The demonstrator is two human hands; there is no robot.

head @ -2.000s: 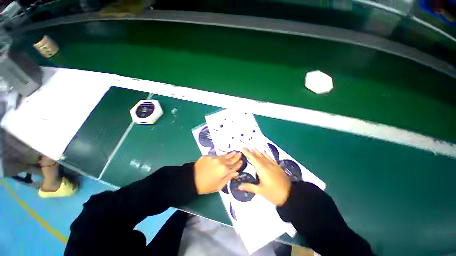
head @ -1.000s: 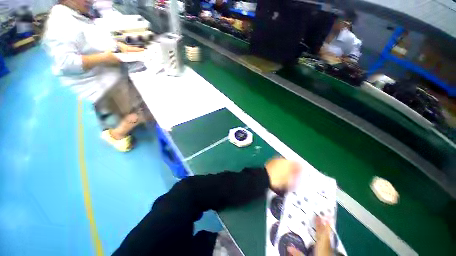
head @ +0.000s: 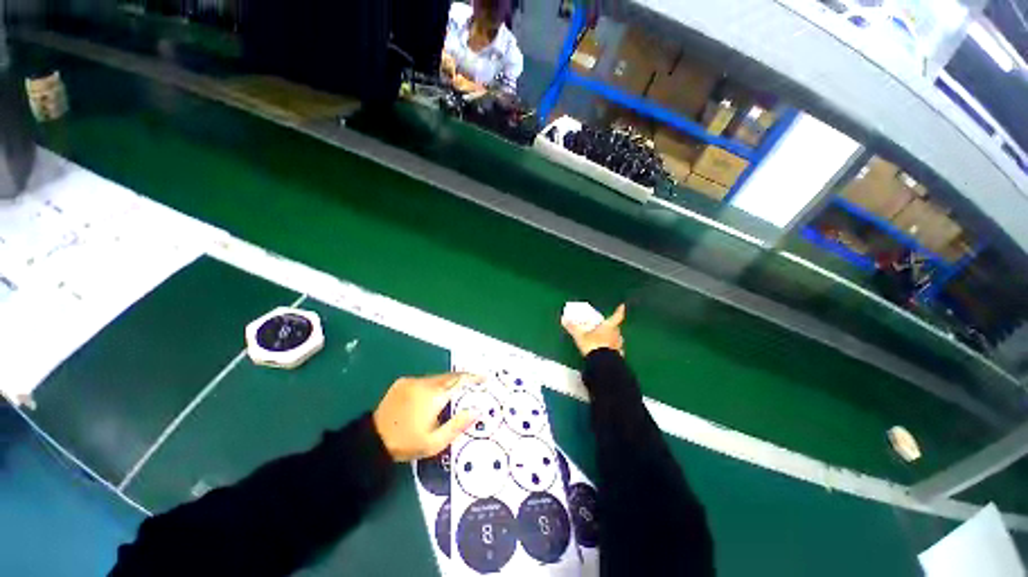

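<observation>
My left hand (head: pixel 419 418) lies on the upper left edge of the sticker sheet (head: pixel 507 437), fingers over it. The sheet shows outlined circles with dark dots at the top and black disc stickers (head: pixel 486 534) with an "8"-like mark below; another sheet with black discs lies under it. My right hand (head: pixel 602 334) reaches over the conveyor belt with its fingers on an unlabelled white housing (head: pixel 581 314), partly hidden by the hand. A labelled housing (head: pixel 285 336) with a black disc lies on the green bench at left.
The green conveyor belt (head: pixel 440 255) runs beyond the white belt edge rail (head: pixel 395 323). Another housing (head: pixel 903 443) is on the belt at right, a small stack (head: pixel 46 97) at far left. White paper sheets (head: pixel 79 259) lie at left. A person (head: pixel 483 51) sits across the line.
The view has swung from the left back to the belt. My right hand has left the sheet and reached out to a housing on the belt. My left hand is on the sheet.
</observation>
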